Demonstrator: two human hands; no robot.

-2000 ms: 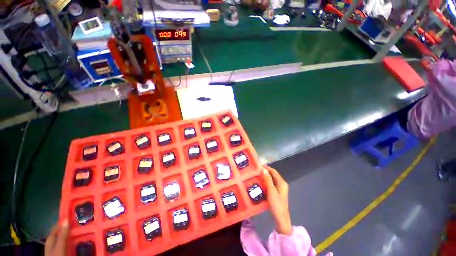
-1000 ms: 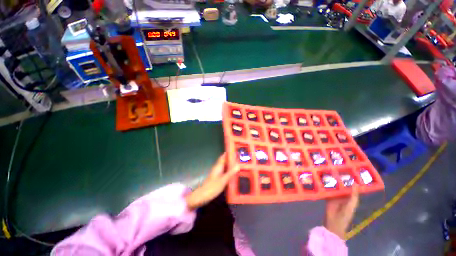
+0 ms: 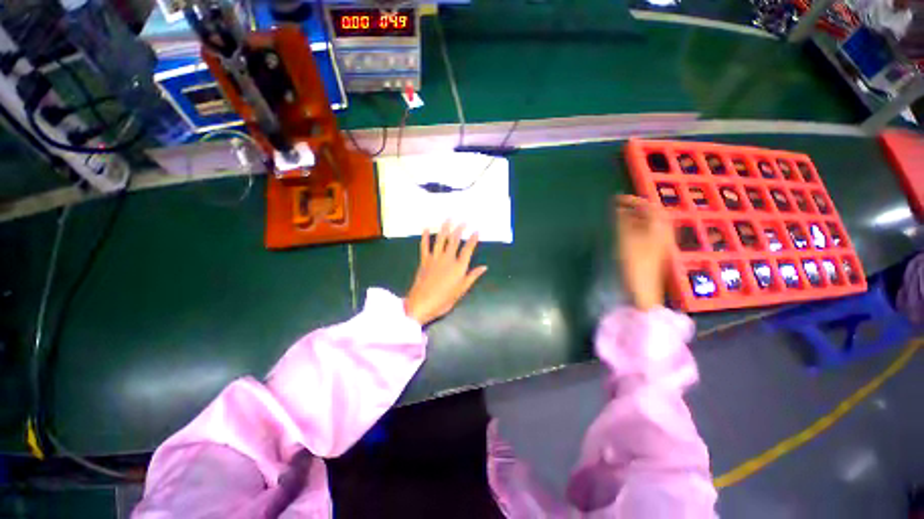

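The red-orange foam tray [image 3: 750,215] lies on the green bench at the right, with dark watch bodies in its pockets. My right hand [image 3: 645,243] is at the tray's left edge, blurred; whether it touches the tray I cannot tell. My left hand [image 3: 444,274] is open, fingers spread, palm down, just below the white record sheet [image 3: 486,203], its fingertips at the sheet's lower edge. A thin black cable with a small connector [image 3: 438,188] lies on the papers.
The orange test fixture [image 3: 322,203] stands left of the papers. Behind it are a blue-fronted instrument [image 3: 203,93] and a power supply with red digits [image 3: 377,63]. Another red tray [image 3: 905,162] is at the right edge. A blue stool [image 3: 851,326] stands below the bench.
The tray has moved from in front of the fixture to the right and now lies on the bench. My left hand has let go of it and moved to the papers. My right hand has left its front edge.
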